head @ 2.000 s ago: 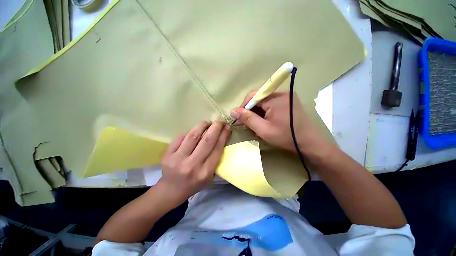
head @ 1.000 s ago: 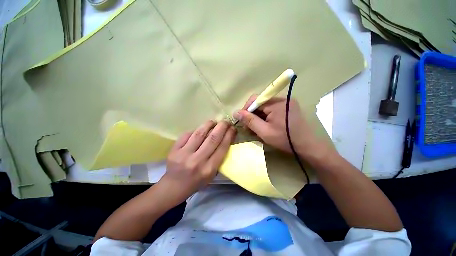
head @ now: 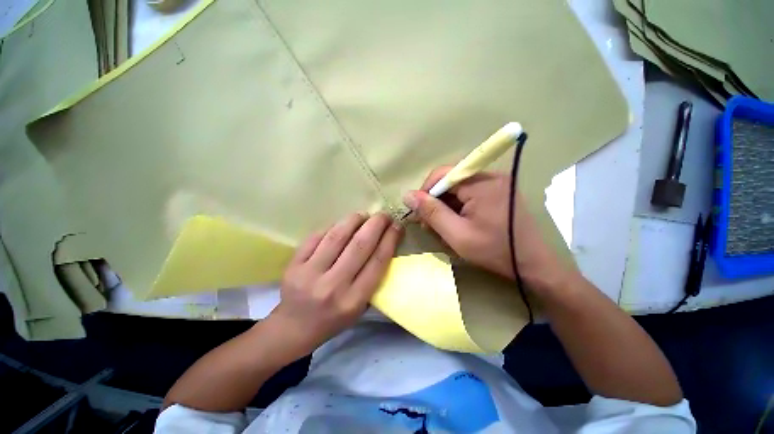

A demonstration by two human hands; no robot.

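A large olive panel (head: pixel 229 136) lies on the worktable, its yellow reverse showing where the near edge folds over. A stitched seam (head: pixel 328 108) runs diagonally down to my fingertips. My left hand (head: pixel 344 263) presses flat on the panel beside the seam end, fingers together. My right hand (head: pixel 475 216) holds a yellow and white pen tool (head: pixel 477 161) with a black cord from its rear. Its thin dark tip is at the seam end, close to my left fingertips. The exact detail under the tip is too small to tell.
A blue tray (head: pixel 724 191) of small grey pieces stands at the right. A dark hammer-like tool (head: pixel 672 174) and a slim black tool (head: pixel 698 258) lie beside it. Stacked olive panels (head: pixel 687 51) lie at the upper right, more at the left. A tape roll (head: pixel 165 4) is at the far side.
The whole view has shifted slightly. The pen tool and my right hand have moved a little to the right, away from my left fingertips. My left hand still presses the panel.
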